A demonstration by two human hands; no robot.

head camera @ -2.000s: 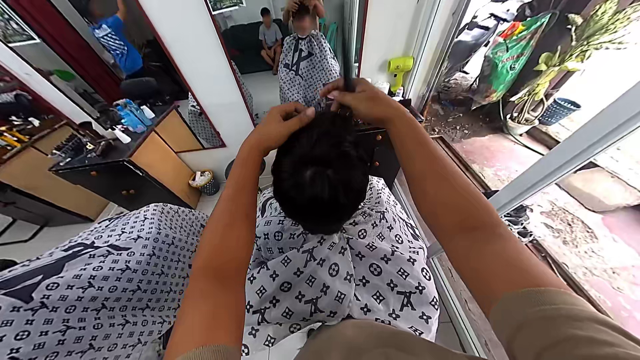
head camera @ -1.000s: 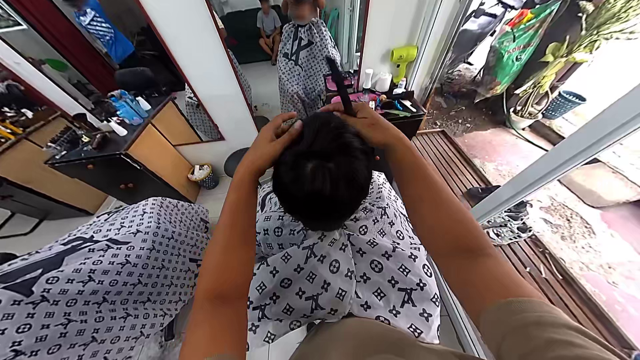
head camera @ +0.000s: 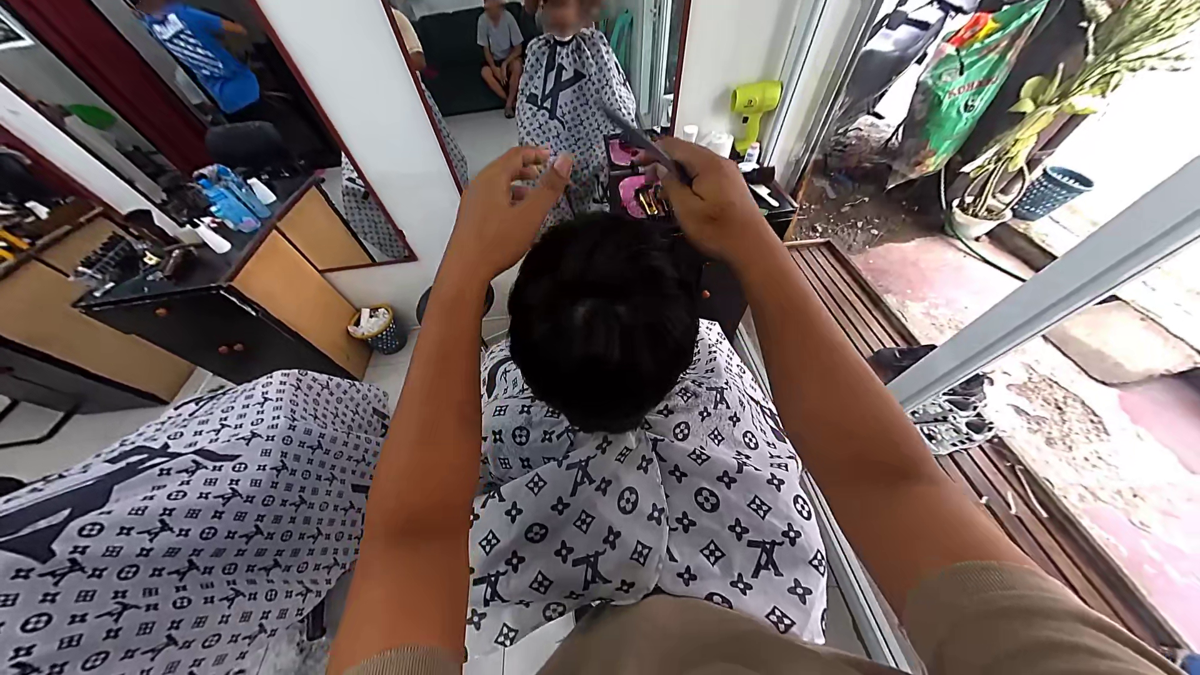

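Note:
A seated person's dark-haired head (head camera: 605, 323) is in the middle of the view, a white patterned barber cape (head camera: 647, 506) around the shoulders. Above the head's front left edge my left hand (head camera: 511, 202) is raised, fingers bent and thumb near the fingertips; whether something small is between them is unclear. My right hand (head camera: 708, 192), up at the front right of the head, holds a dark comb (head camera: 647, 145) that points up and to the left. Neither hand visibly touches the hair.
A mirror (head camera: 562, 103) stands in front, over a counter with pink trays (head camera: 633, 187) and a yellow-green hair dryer (head camera: 755, 105). Left are a dark cabinet (head camera: 234, 328), a waste basket (head camera: 375, 326) and another caped person (head camera: 206, 506). A glass door frame (head camera: 1050, 295) runs along the right.
Both hands have come up off the head's hair, where they were a second ago. The comb, nearly upright before, now slants more to the left.

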